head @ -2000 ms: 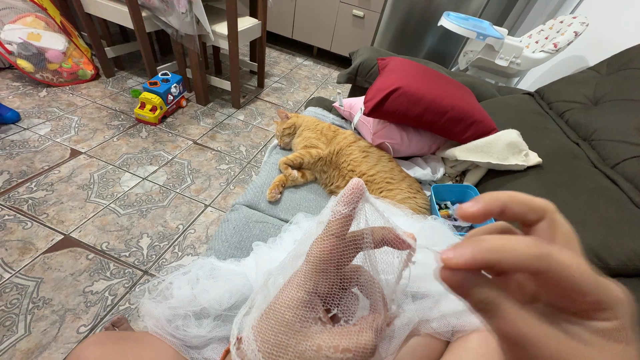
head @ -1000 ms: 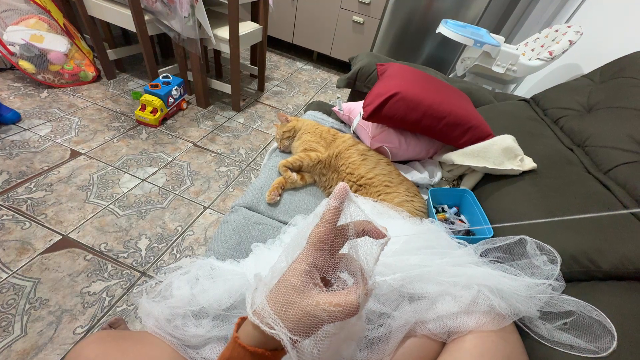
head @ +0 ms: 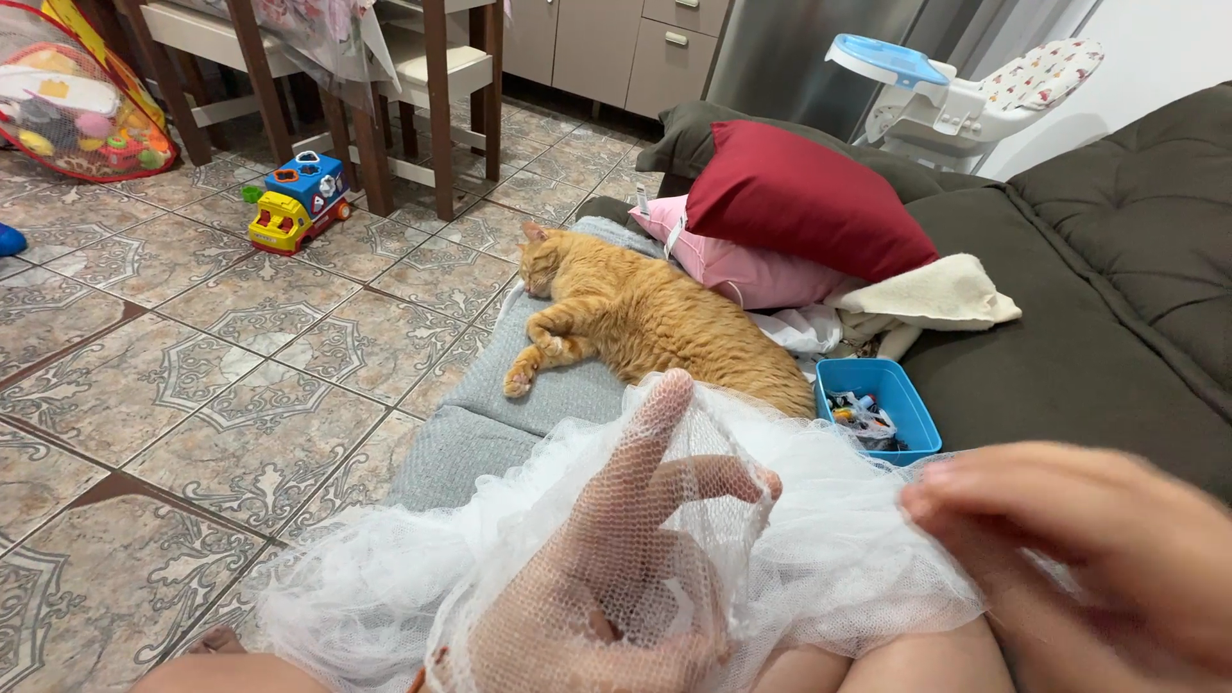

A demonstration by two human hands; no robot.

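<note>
White tulle netting (head: 828, 539) lies gathered in a heap across my lap. My left hand (head: 635, 539) is under one layer, which stretches over its raised index finger and bent fingers, with a puckered edge near the fingertips. To the right, my right hand (head: 1078, 549) is blurred, its thumb and fingertips brought together beside the netting. Whether a needle or thread is pinched there cannot be told. Just beyond the netting stands a blue plastic box (head: 910, 409) holding small sewing-type items in clear bags.
An orange cat (head: 664, 318) lies asleep on a grey cover (head: 472, 443) along the sofa's edge. Behind it are a pink pillow (head: 760, 265), a red pillow (head: 808, 197) and a cream cloth (head: 934, 294). A toy truck (head: 300, 200) stands on the tiled floor, near chairs.
One second ago my right hand was out of view and a taut thread ran off to the right; now the hand is back near the netting. My left hand stays under the tulle.
</note>
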